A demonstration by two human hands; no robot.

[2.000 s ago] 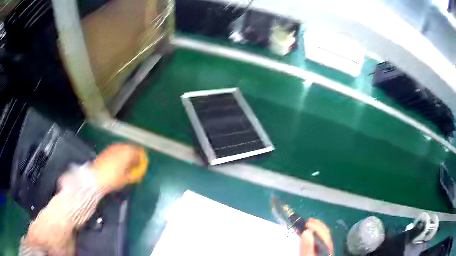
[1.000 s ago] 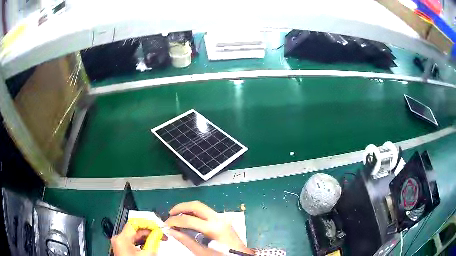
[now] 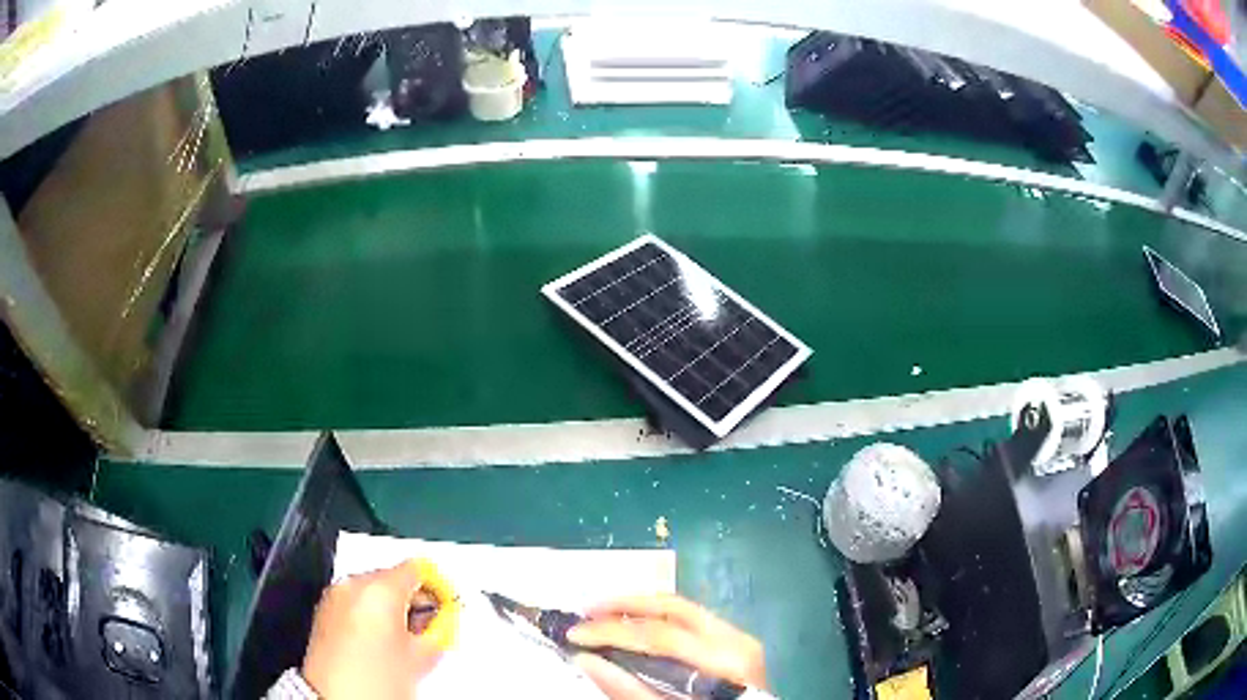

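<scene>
My left hand point(image 3: 369, 632) is at the bottom left, with yellow finger cots point(image 3: 438, 604) on curled fingertips. Whether it pinches anything cannot be seen. My right hand point(image 3: 673, 640) holds a black pen-like tool point(image 3: 554, 625), possibly a soldering iron. Its tip points left, close to the left fingertips but apart from them. A white work sheet point(image 3: 602, 568) lies under the hands. A dark panel point(image 3: 304, 547) stands tilted just left of my left hand; its lower part is hidden or cut off.
A framed solar panel point(image 3: 684, 335) lies on the green belt, overlapping the near rail. Another panel point(image 3: 1180, 290) is far right. Black panel backs point(image 3: 134, 636) stand left. A grey lump point(image 3: 882, 503), wire reel point(image 3: 1060, 424) and fan point(image 3: 1142, 527) stand right. A white shelf point(image 3: 410, 21) hangs overhead.
Two seconds ago my left hand was at the black panels on the left; now it is over the sheet. Since one second ago, my right hand has moved right and the belt panels have shifted right.
</scene>
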